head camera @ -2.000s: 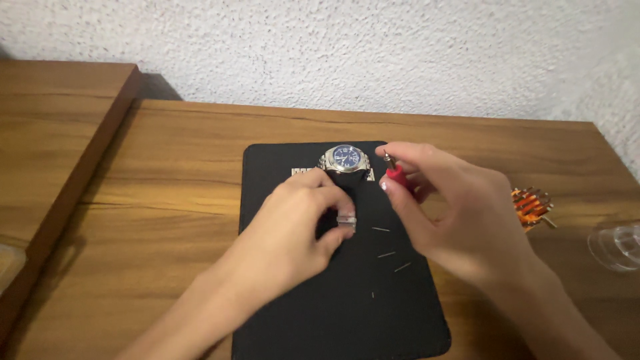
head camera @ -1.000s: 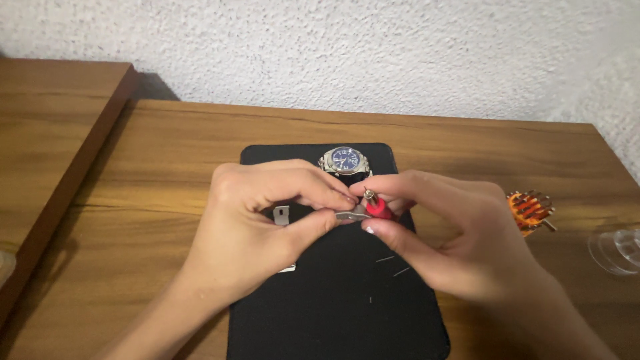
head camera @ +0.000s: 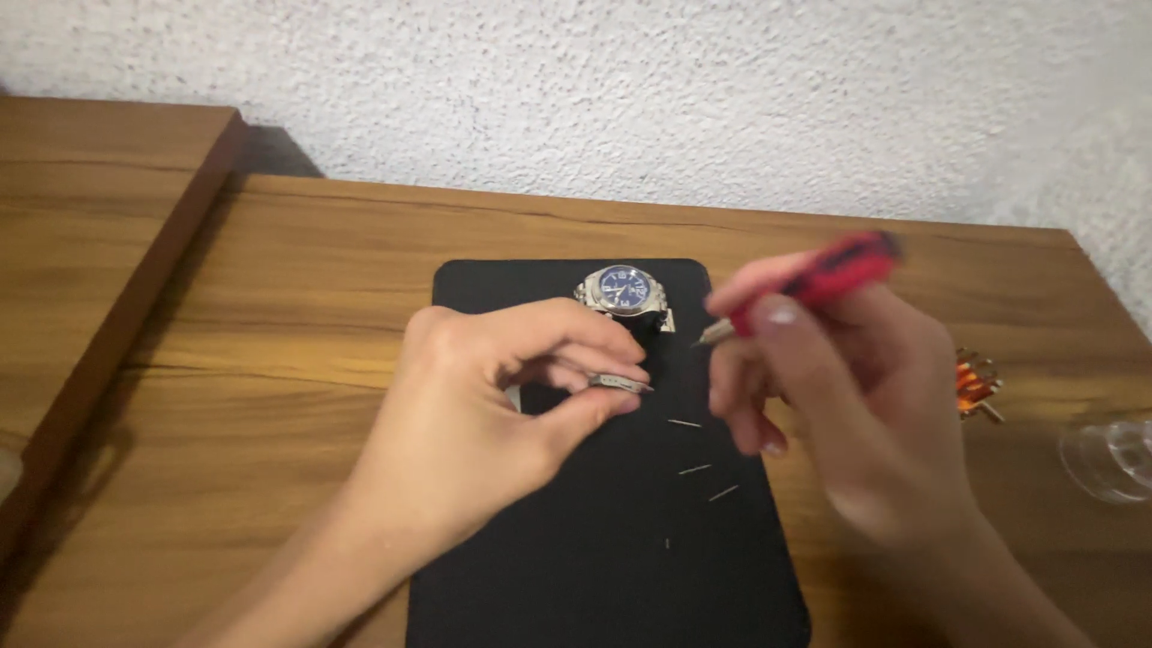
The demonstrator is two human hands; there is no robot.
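Observation:
Between thumb and fingers, my left hand [head camera: 513, 405] grips a small metal watch clasp part [head camera: 619, 384], held over the black mat [head camera: 576, 567]. My right hand [head camera: 837, 387] holds a red-handled precision screwdriver [head camera: 828, 279], its metal tip pointing down and left, apart from the clasp part. Behind my left hand, a silver wristwatch [head camera: 624, 290] with a blue dial rests at the mat's far edge, part of its bracelet hidden. Several thin metal pins [head camera: 695, 469] lie on the mat between and below my hands.
Right of the mat is an orange holder with metal pieces [head camera: 976, 385], partly hidden by my right hand. A clear glass base [head camera: 1116, 459] stands at the right edge. A raised wooden panel [head camera: 171, 261] borders the left, and a textured white wall [head camera: 576, 99] rises behind.
My hands came together at the metal part, then parted again. The right hand moved right with the screwdriver, whose handle now points up and right.

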